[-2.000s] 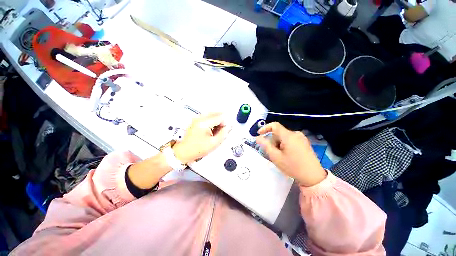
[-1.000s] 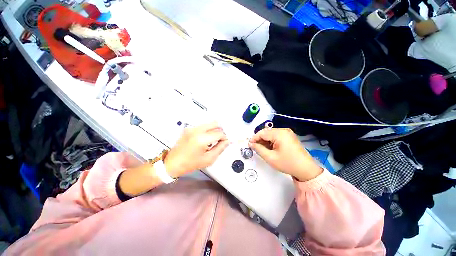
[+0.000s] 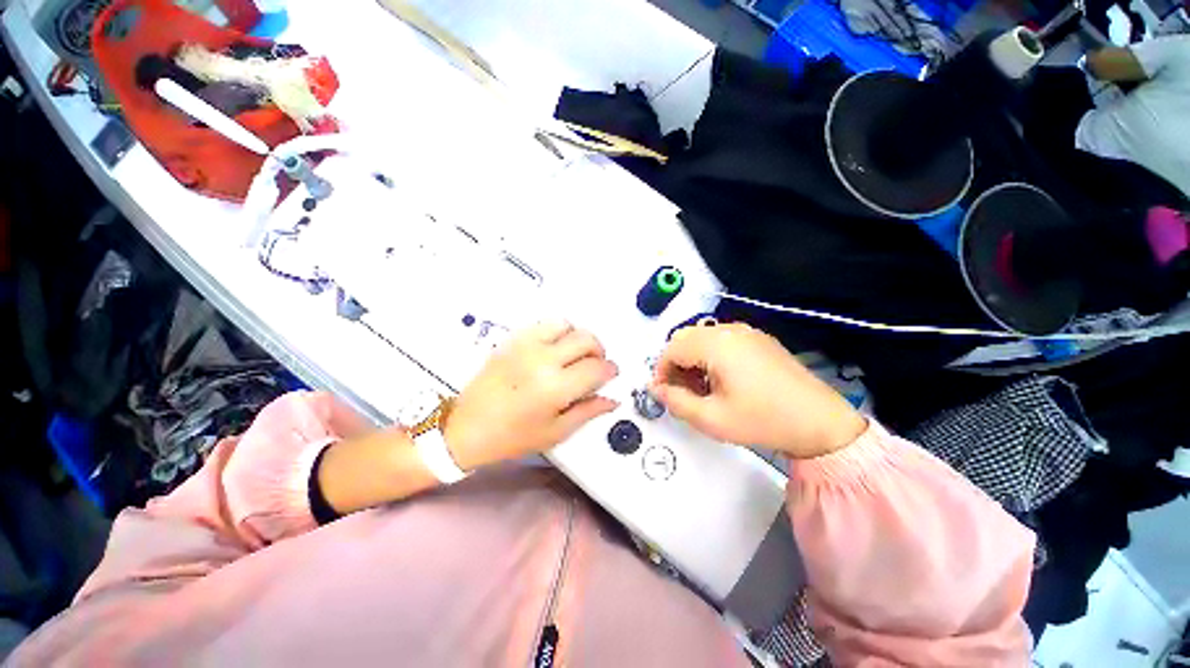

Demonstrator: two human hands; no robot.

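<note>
The white sewing machine arm [image 3: 431,300] lies across the view. My left hand [image 3: 529,392] is over it, fingers bent and fingertips close together. My right hand [image 3: 750,385] has its thumb and finger pinched at a small metal tension part [image 3: 647,403]. The two hands are a short way apart. No thread shows between the fingertips; whether either hand holds one cannot be seen. A black disc [image 3: 625,436] and a pale round part [image 3: 659,462] sit below the right fingertips. A dark spool with a green top [image 3: 662,288] stands behind; another dark spool is mostly hidden by my right hand.
A red-orange bag [image 3: 196,154] with cream and dark bundles lies far left. Two black thread stand discs [image 3: 900,144] with dark cones are at the upper right. Black cloth [image 3: 770,209] and checked fabric [image 3: 1018,444] lie right. Another person's pale sleeve [image 3: 1148,124] shows far right.
The view has shifted slightly. My right hand moved from beside the dark spool down to the metal tension part. My left hand moved a little lower along the arm.
</note>
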